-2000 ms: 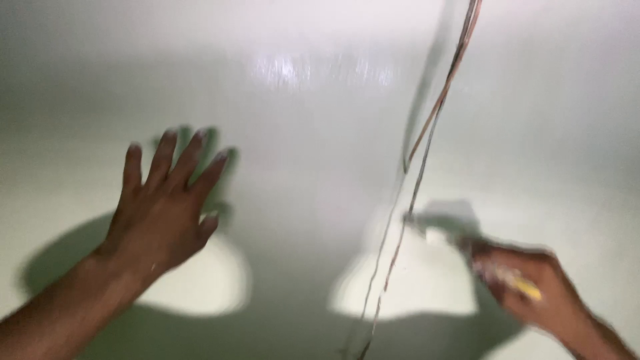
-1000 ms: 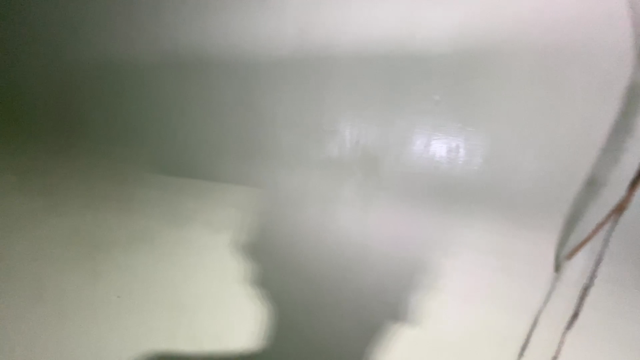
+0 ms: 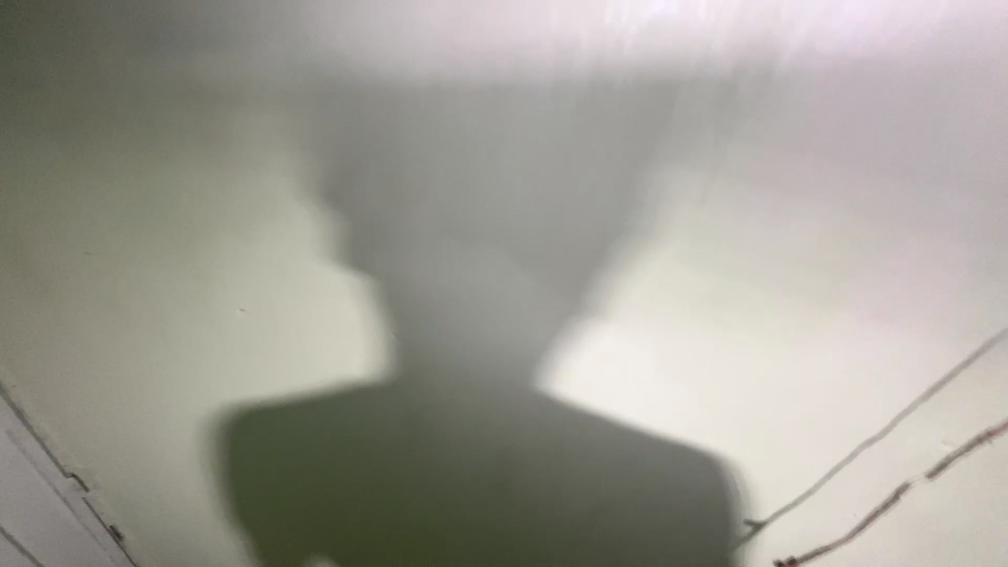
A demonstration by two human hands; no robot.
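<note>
Neither of my hands is in view now. A pale, glossy wall point(image 3: 260, 323) fills the frame, with a soft-edged shadow point(image 3: 480, 472) of a head and shoulders across its middle. At the lower right, two thin dark lines slant up to the right edge: an upper one point(image 3: 874, 433) and a broken, brownish lower one point(image 3: 874, 512). The picture does not settle whether they are wires or cracks. What my hands hold or touch is hidden from this view.
At the lower left, a dark, chipped seam point(image 3: 75, 476) borders a greyish strip point(image 3: 31, 492). Bright glare point(image 3: 669, 16) lies along the top of the wall.
Two seconds ago my left hand lay spread at the wall and my right hand held a slim tool by the dark lines; both have gone from view. The view has swung strongly.
</note>
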